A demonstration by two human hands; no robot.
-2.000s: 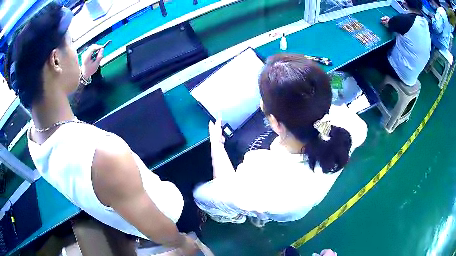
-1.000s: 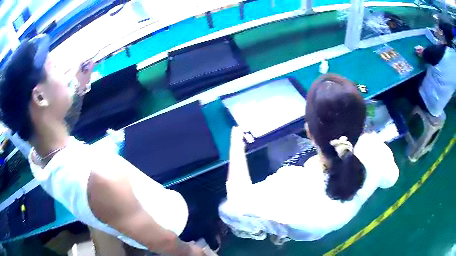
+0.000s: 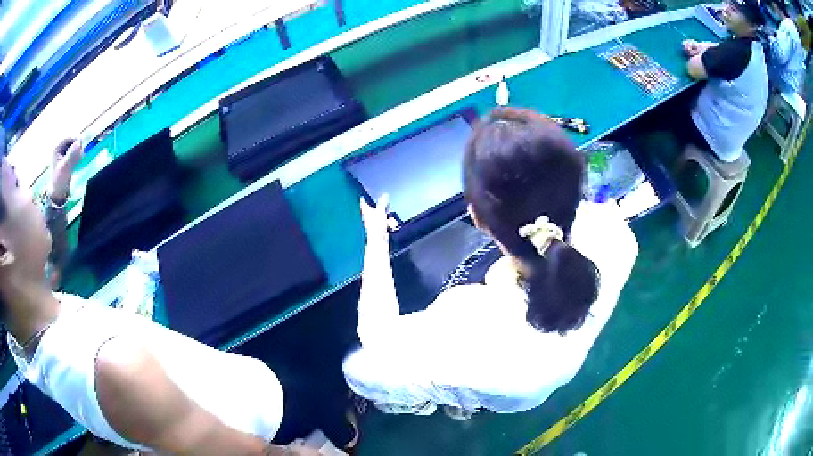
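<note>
Neither of my hands is in view. In front of me, a seated person in white (image 3: 481, 347) bends over a display panel (image 3: 423, 169) with a shiny grey-white face and dark bezel on the green bench. That person's hand is at the panel's near left corner; what its fingers hold is too small to tell. The head hides the panel's right side. A thick black panel or pad (image 3: 241, 258) lies on the bench to the left. A small white bottle (image 3: 502, 92) stands beyond the panel.
A standing person (image 3: 169, 383) fills the lower left. Black stacks (image 3: 290, 111) sit behind the silver rail. Clear plastic (image 3: 138, 280) lies by the black panel. Orange-brown small parts (image 3: 637, 69), another seated person (image 3: 731, 98), a stool (image 3: 713, 191) and yellow-black floor tape (image 3: 651, 343) are right.
The standing person has shifted left and lower in view, uncovering more black pads and clear plastic. The panel's face looks greyer. A small pinkish shape at the bottom edge two seconds ago is gone.
</note>
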